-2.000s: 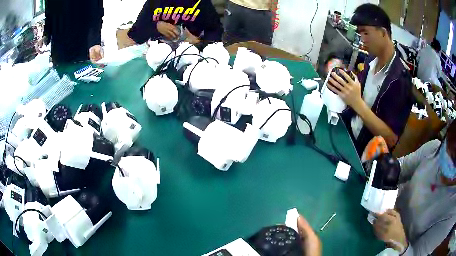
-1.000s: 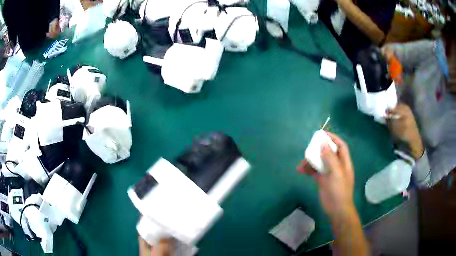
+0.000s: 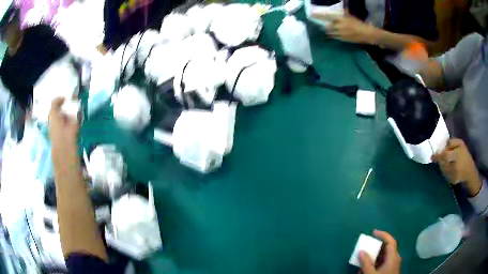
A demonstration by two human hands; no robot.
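Observation:
My left arm reaches out to the far left. My left hand is blurred and holds a white dome camera above the left side of the table; the finger details are washed out. My right hand, cut off by the bottom edge, holds a small white sponge block between thumb and fingers at the lower right.
Several white cameras stand at the table's back middle, and others at left, partly behind my arm. A thin stick, a white block and bottles lie right. A neighbour's hand holds a camera.
My left hand has moved from the front of the table to the far left with the camera. My right hand has moved down and right with the sponge. The view has shifted.

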